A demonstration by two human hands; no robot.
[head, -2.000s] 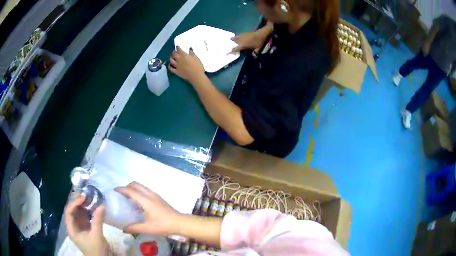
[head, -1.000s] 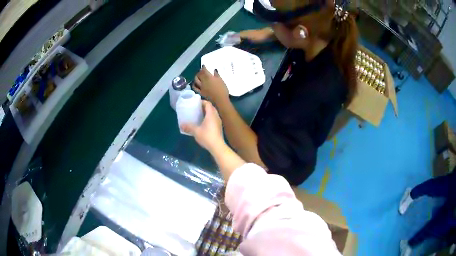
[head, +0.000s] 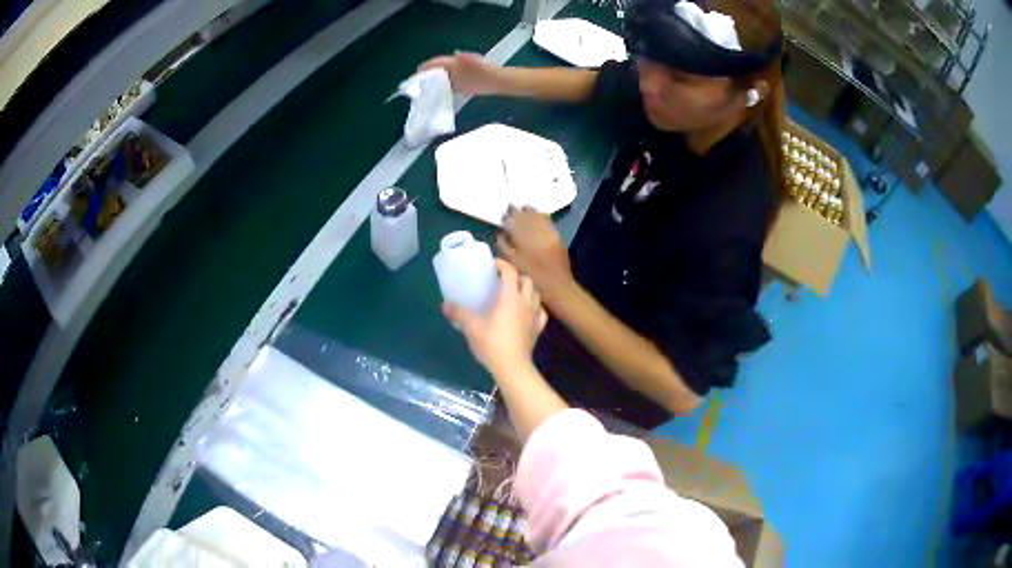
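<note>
My right hand [head: 505,316], in a pink sleeve, reaches forward over the green bench and holds a frosted white bottle [head: 464,272]. The bottle's neck is open, with no top on it, and it tilts slightly left. Just beyond it, a solvent dispenser bottle [head: 394,235] with a silver top stands upright on the bench, apart from mine. Behind them lies a white elongated-hexagon housing [head: 477,178], with the other person's hand at its near edge. My left hand is not in view.
A person [head: 677,222] in black stands at the right and holds a white cloth [head: 429,109]. A plastic sheet [head: 333,444] lies in front, with an open carton [head: 710,488] of parts at its right. A parts tray [head: 111,211] is at the left. Another housing [head: 577,42] lies at the back.
My right hand has carried the bottle from the lower left to beside the other bottle, then slightly right. My left hand has left view. The person's cloth hand has moved left and lifted.
</note>
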